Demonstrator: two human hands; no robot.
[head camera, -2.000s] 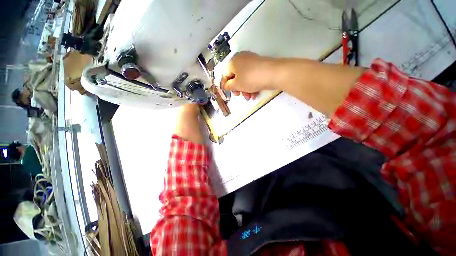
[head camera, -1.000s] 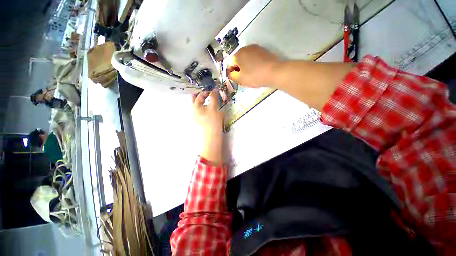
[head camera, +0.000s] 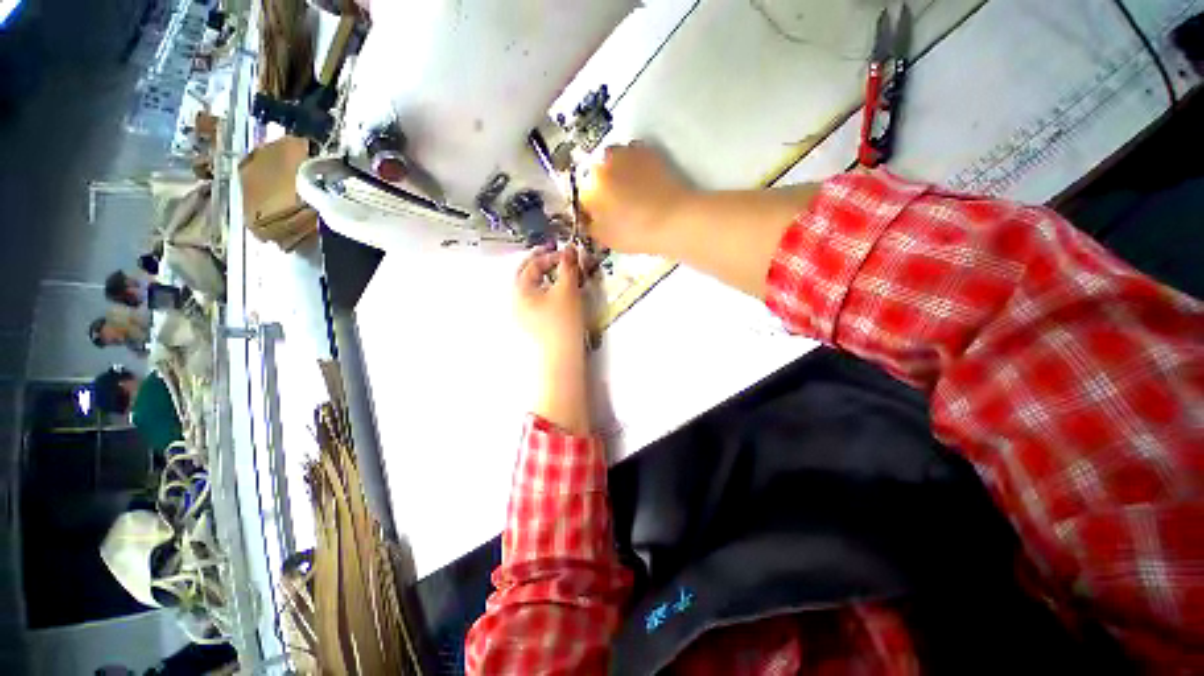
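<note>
The white sewing machine (head camera: 462, 79) stands at the upper middle, its head end pointing left. My left hand (head camera: 551, 293) is at the needle area (head camera: 581, 251), fingertips bent together just below the dark knob. My right hand (head camera: 634, 198) is closed beside the presser foot on the right side. The fingertips of both hands nearly meet. Whatever lies between them is too small and blurred to tell. Thread snips with red handles (head camera: 874, 116) lie on the machine bed right of the machine head.
A bundle of long brown strips (head camera: 350, 555) hangs left of the table. Brown stacked pieces (head camera: 277, 192) lie on the side table. A ruler scale (head camera: 1043, 139) and a black cable (head camera: 1146, 46) are at the right. A dark apron (head camera: 779, 515) covers my lap. People and beige goods are at far left.
My left hand has come out from behind the machine head to the needle area. My right hand stays near the presser foot, turned more toward the needle. The view has shifted.
</note>
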